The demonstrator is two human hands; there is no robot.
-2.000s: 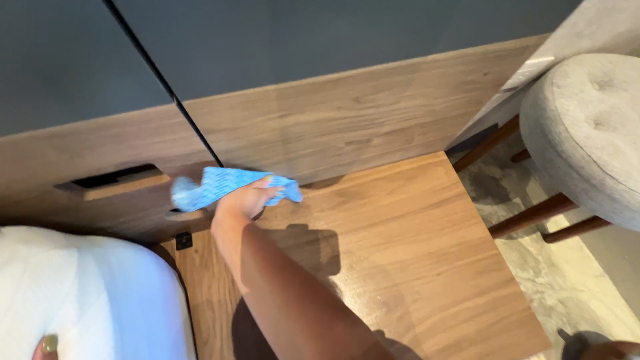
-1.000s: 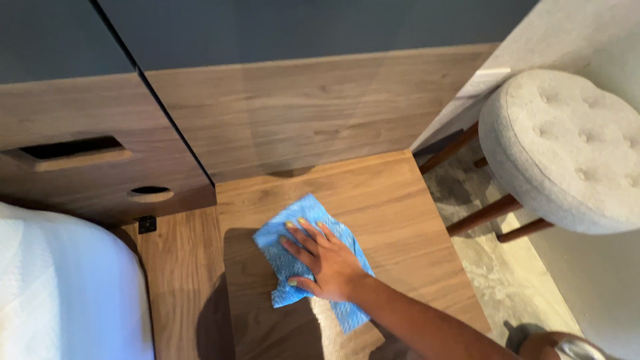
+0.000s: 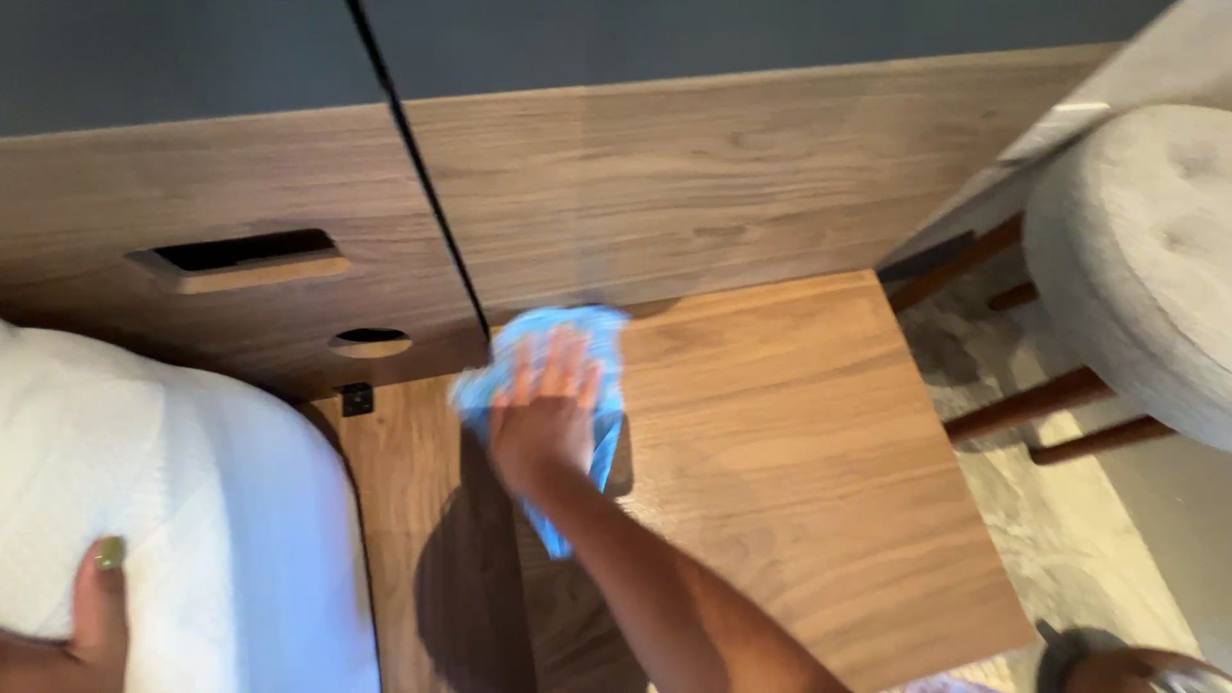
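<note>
My right hand [image 3: 547, 414] lies flat with spread fingers on a blue cleaning cloth [image 3: 577, 332], pressing it on the wooden surface [image 3: 789, 433] close to the wood panel [image 3: 674, 183] behind. Both hand and cloth are blurred. At the lower left my left hand [image 3: 91, 616] rests on a white-covered mattress [image 3: 192, 462]; only its thumb and part of the hand show, and the other fingers are out of view.
A round grey tufted stool [image 3: 1145, 241] with wooden legs stands at the right. The left wood panel has a rectangular cutout [image 3: 245, 252] and an oval one [image 3: 371, 339]. A small black fitting [image 3: 357, 398] sits beside the mattress. A foot shows at the lower right.
My right hand has moved with the cloth from the middle of the wooden surface to its back left part. My left hand, out of view one second ago, shows again on the mattress.
</note>
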